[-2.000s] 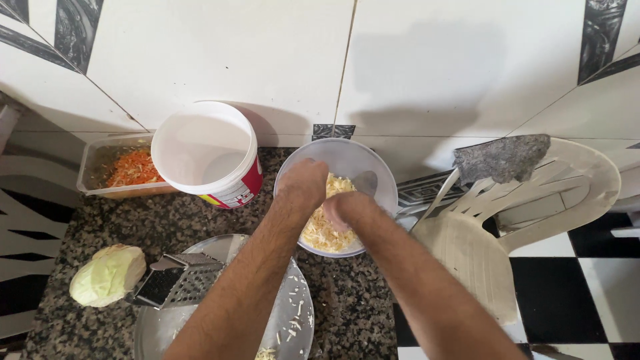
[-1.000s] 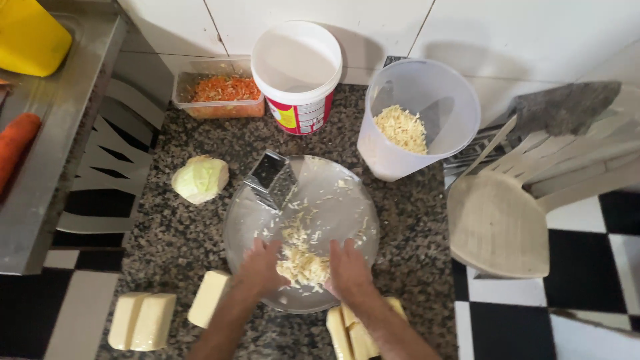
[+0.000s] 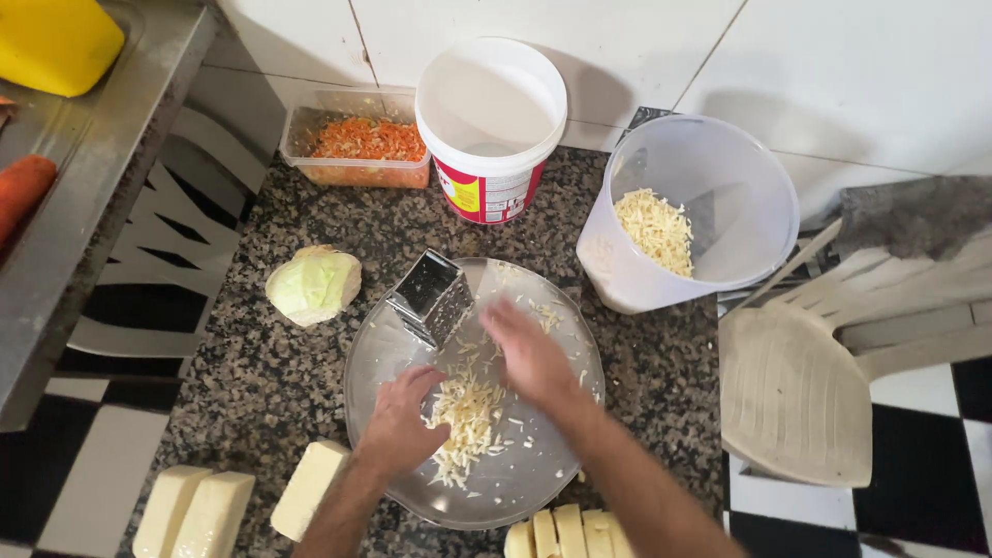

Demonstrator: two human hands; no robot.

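Grated cheese (image 3: 467, 425) lies in a pile on a round metal tray (image 3: 535, 496). My left hand (image 3: 407, 422) curves around the pile's left side, thumb and fingers spread, touching its edge. Just right of the pile, my right hand (image 3: 527, 349) is over the tray, somewhat blurred, fingers extended, with nothing seen in it. A metal box grater (image 3: 434, 298) rests tilted at the tray's upper left, near both hands. More grated cheese (image 3: 655, 232) sits inside a tall translucent plastic container (image 3: 697, 287) behind the tray to the right.
Behind the tray stand a white plastic bucket (image 3: 492, 147) and a plastic box (image 3: 356, 172) of grated carrot (image 3: 368, 139). A cut cabbage (image 3: 314, 285) is at left. Cheese blocks (image 3: 310, 490) and cheese slices (image 3: 570, 531) lie in front. A plastic chair (image 3: 798, 395) adjoins the granite counter at right.
Both hands were at the container of grated cheese two seconds ago and are now over the tray. Since one second ago, my right hand has moved farther back across the tray.
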